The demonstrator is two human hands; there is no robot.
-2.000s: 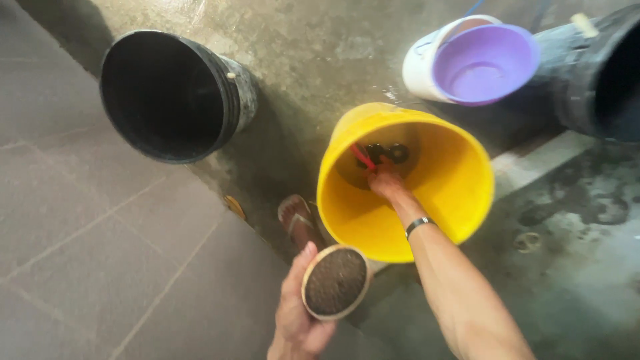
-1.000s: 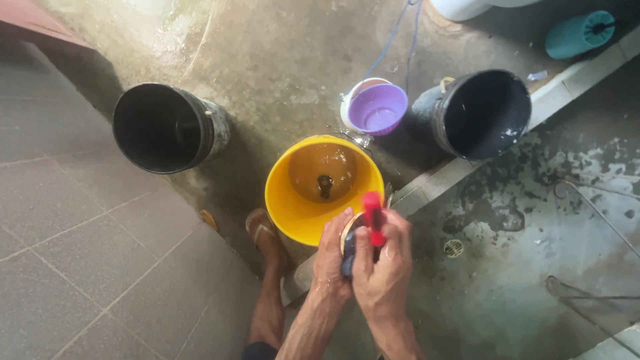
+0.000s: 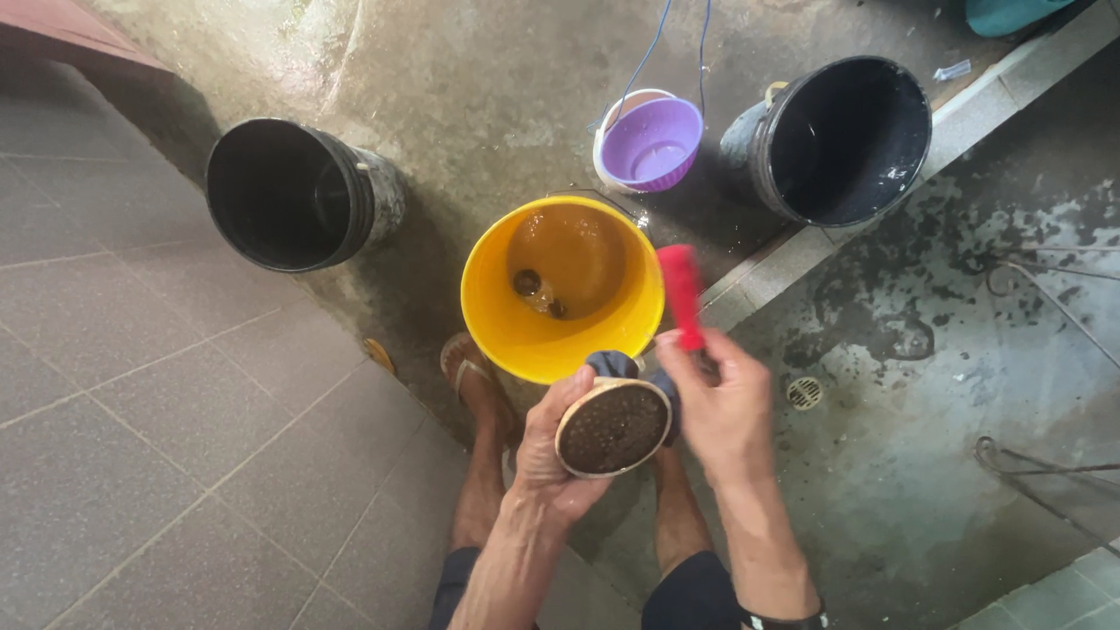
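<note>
My left hand point(image 3: 551, 437) grips a round object with a pale rim and a dark, wet, speckled face point(image 3: 614, 427), turned up toward the camera. Dark blue material point(image 3: 612, 364) shows behind its rim. Beside it, at the right, my right hand point(image 3: 726, 402) is closed around a tool with a red handle point(image 3: 682, 293) that points up and is slightly blurred; its working end is hidden. Just beyond both hands stands a yellow bucket point(image 3: 494, 328) holding brownish water, with small dark round things point(image 3: 527, 282) in it.
A black bucket point(image 3: 357, 210) stands at the left, another point(image 3: 770, 179) at the right. A purple bowl point(image 3: 652, 144) sits in a white pail behind the yellow bucket. A tiled kerb point(image 3: 787, 262) runs diagonally at the right, near a floor drain point(image 3: 804, 394) and metal rods point(image 3: 1050, 469).
Two seconds ago my right hand was inside the yellow bucket at the red tool; it is now out, holding it. The round object's dark face, largely hidden one second ago, now faces the camera.
</note>
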